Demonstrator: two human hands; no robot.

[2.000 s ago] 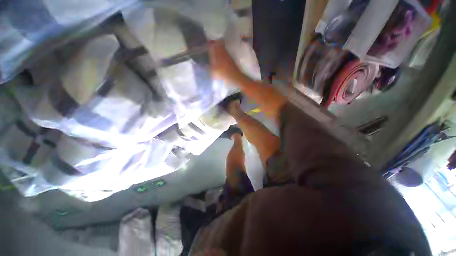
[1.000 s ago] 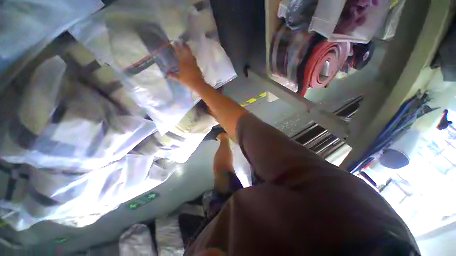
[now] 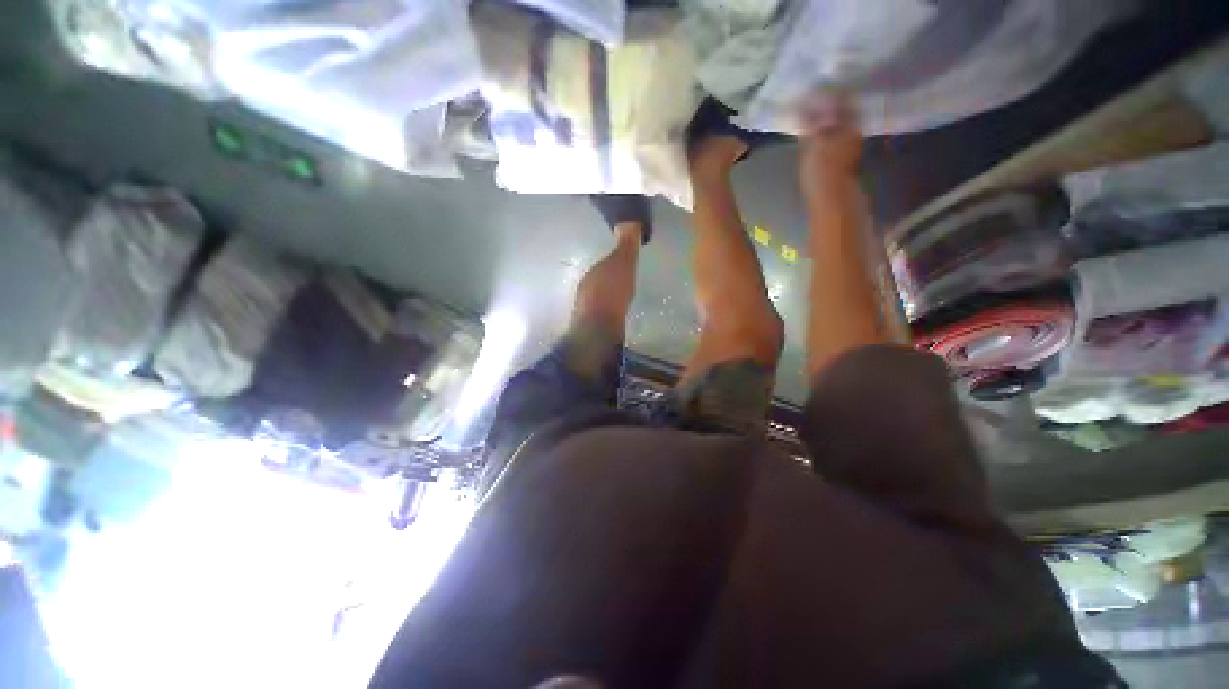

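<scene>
My right hand point(image 3: 832, 119) is at the top of the picture, blurred, at the lower edge of a whitish plastic-wrapped bag point(image 3: 943, 61). The fingers overlap the plastic, but whether they grip it is not clear. Other cloudy poly bags point(image 3: 351, 67) lie along the top left. A cream bundle with dark stripes point(image 3: 580, 94) lies between them, near my feet. My left hand is not in view.
My legs and feet stand on the grey floor point(image 3: 445, 256) beside the bags. Wrapped dark and pale bundles point(image 3: 223, 323) lie at left. A red roll point(image 3: 1004, 337) and packages are at right. Yellow marks point(image 3: 775, 244) and a green floor sign point(image 3: 263, 151) show.
The view has swung, so the bags now lie along the top edge. My right arm now reaches straight up the picture, and my hand is at the lower edge of a bag instead of on its striped top.
</scene>
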